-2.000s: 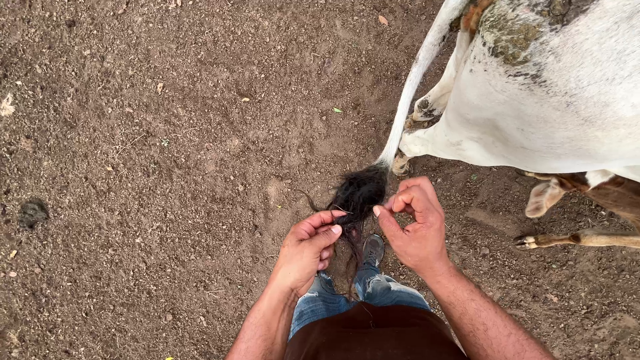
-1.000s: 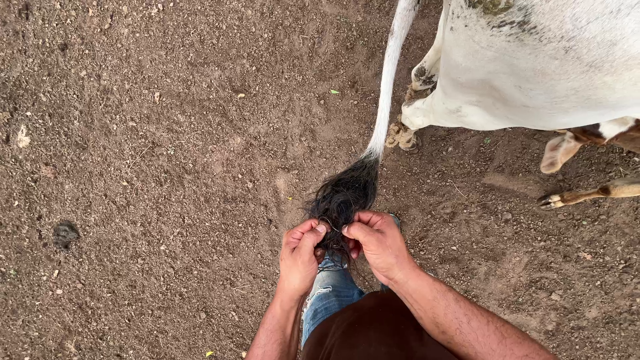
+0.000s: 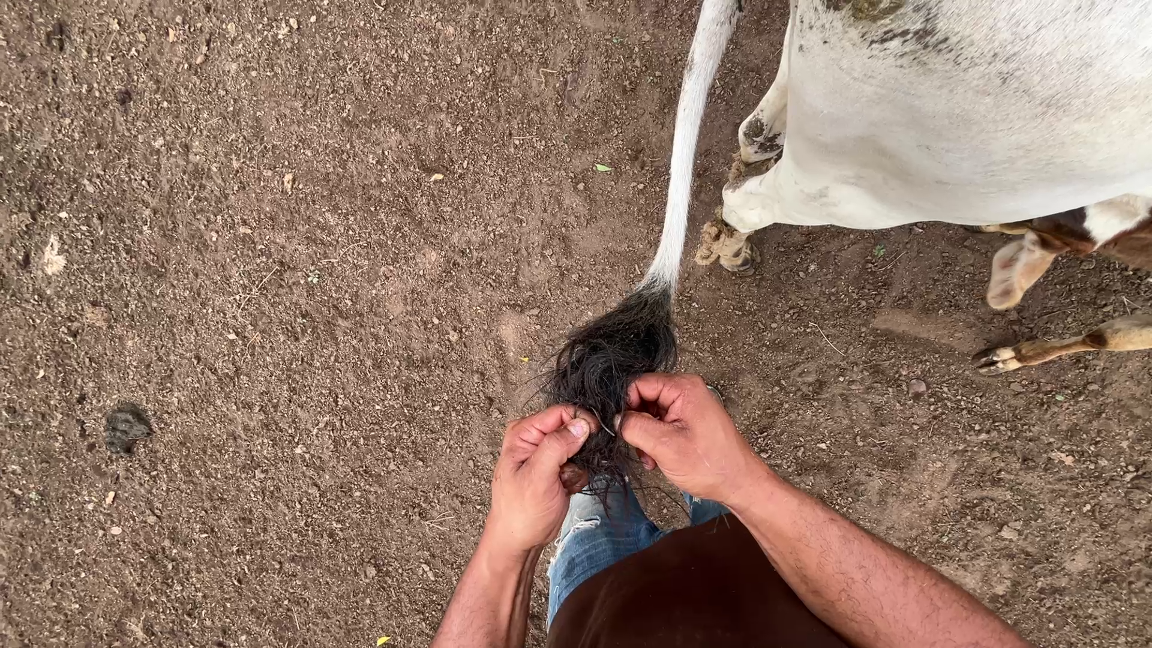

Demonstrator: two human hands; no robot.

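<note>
A white cow tail (image 3: 689,135) hangs down from the top of the head view and ends in a black hair switch (image 3: 621,346) in front of my legs. My left hand (image 3: 542,463) pinches strands at the lower left of the switch between thumb and forefinger. On the right side of the hair, my right hand (image 3: 681,436) has thumb and forefinger closed on strands. A thin light strand shows between the two hands. The other fingers are curled, and the hair partly hides what each holds.
The cow's white body (image 3: 945,117) fills the upper right, with rope (image 3: 720,241) around a lower hind leg. Beyond it are a brown-and-white animal's ear (image 3: 1017,270) and foreleg (image 3: 1071,346). A dark clump (image 3: 127,427) lies on the dirt ground (image 3: 315,297) at the left.
Two seconds ago my right hand was raised at the right edge of the switch; now both hands are close together, low on the hair.
</note>
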